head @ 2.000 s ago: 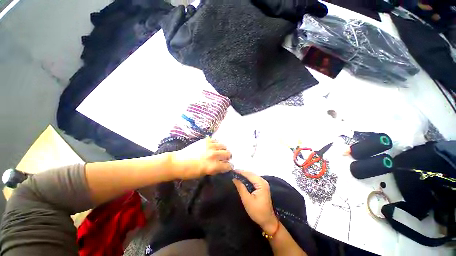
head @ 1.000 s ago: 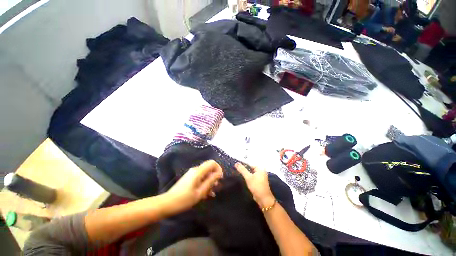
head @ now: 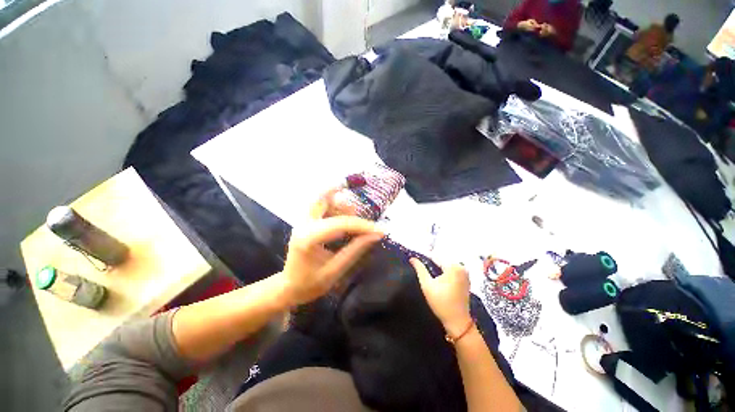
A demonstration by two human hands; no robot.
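The black garment piece point(head: 395, 322) lies over my lap and the table's near edge, with a speckled trim along its top edge. My left hand point(head: 322, 253) is raised over the trim, thumb and index fingertip pinched together; a tiny bright speck, seemingly a needle, shows there. Its other fingers are spread and blurred. My right hand point(head: 446, 291) pinches the garment's edge, thumb on top, fingers hidden beneath. The striped bundle point(head: 385, 191) lies just beyond my left hand, partly covered. Any thread is too fine to tell.
Orange-handled scissors point(head: 506, 280) lie on speckled trim, left of two black thread cones point(head: 588, 294). A tape roll point(head: 596, 352) and black bag point(head: 669, 322) are at right. Black cloth point(head: 443, 121) and a plastic-wrapped bundle point(head: 584, 149) lie beyond. Two bottles point(head: 89, 237) stand left. People are far back.
My left hand has opened from a curled pose beside the edge to a pinch with raised fingers near the striped bundle. My right hand stays on the edge. The view has swung left.
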